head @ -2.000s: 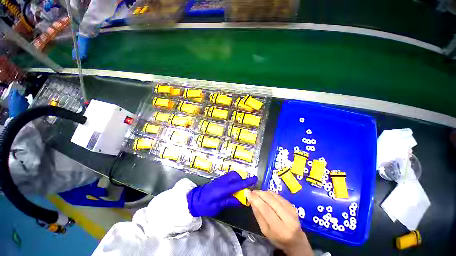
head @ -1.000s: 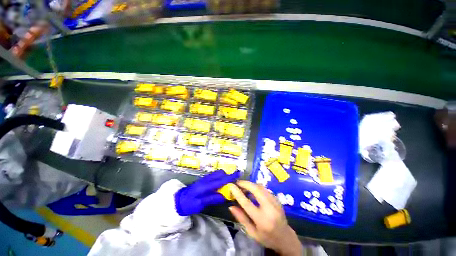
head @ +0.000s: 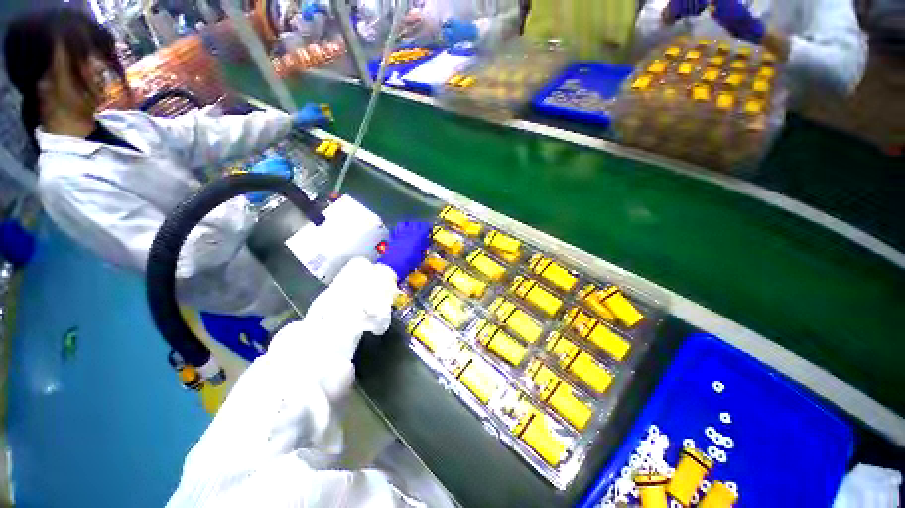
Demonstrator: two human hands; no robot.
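My left hand (head: 407, 249), in a purple-blue glove, reaches to the far left edge of the clear blister tray (head: 483, 427), beside the white box. Its fingertips are at the yellow units there; I cannot tell whether it holds one. The tray is full of yellow cylinder units (head: 516, 319) with dark bands, lying in compartments. My right hand is out of the picture. The blue parts tray (head: 784, 402) at the lower right holds loose white rings (head: 650, 451) and several yellow units (head: 689, 475), cut off by the frame edge.
A white bench box (head: 337, 238) with a red switch stands left of the tray; a black corrugated hose (head: 164, 268) arches from it. A person in a white coat (head: 129, 198) works at the left. The green conveyor belt (head: 595, 203) runs behind, with people and trays beyond.
The view has turned left. My left hand has left the yellow unit and my right hand, moving to the tray's left edge. My right hand has gone out of the picture.
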